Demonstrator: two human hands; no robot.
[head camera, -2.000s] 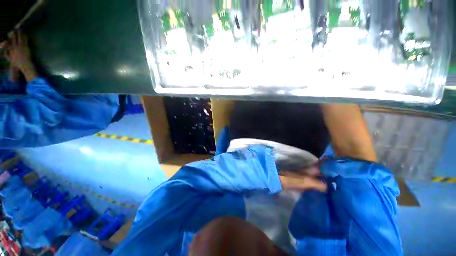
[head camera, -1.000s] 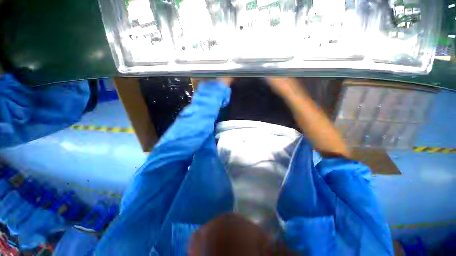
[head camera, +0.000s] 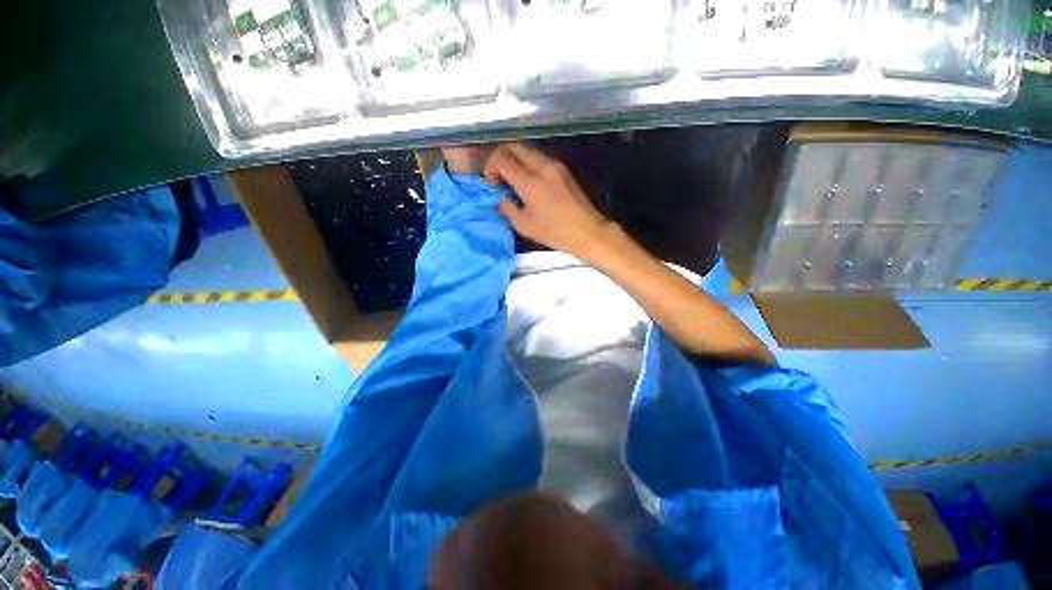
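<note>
My right hand (head camera: 540, 198) is at my left wrist below the bench edge, its curled fingers on the cuff of the blue left sleeve (head camera: 461, 248). Only a small part of my left hand (head camera: 465, 158) shows past the cuff; the bench edge hides the rest. My right forearm is bare, with its blue sleeve (head camera: 767, 392) bunched near the elbow. A large clear blister tray (head camera: 404, 121) lies on the dark green bench (head camera: 92, 115) above my hands. Green circuit boards (head camera: 415, 40) and white pieces sit in its pockets, partly washed out by glare.
Below the bench edge, a brown carton (head camera: 283, 236) at left holds black glossy parts (head camera: 363, 225). A carton at right (head camera: 842, 320) holds clear-grey blister trays (head camera: 877, 213). Another person's blue sleeve (head camera: 92, 259) is at far left. Blue crates (head camera: 248, 490) stand on the floor lower left.
My hands have moved from my lap up to the bench edge. My right hand has come across to my left cuff. The tray and cartons sit higher in the view.
</note>
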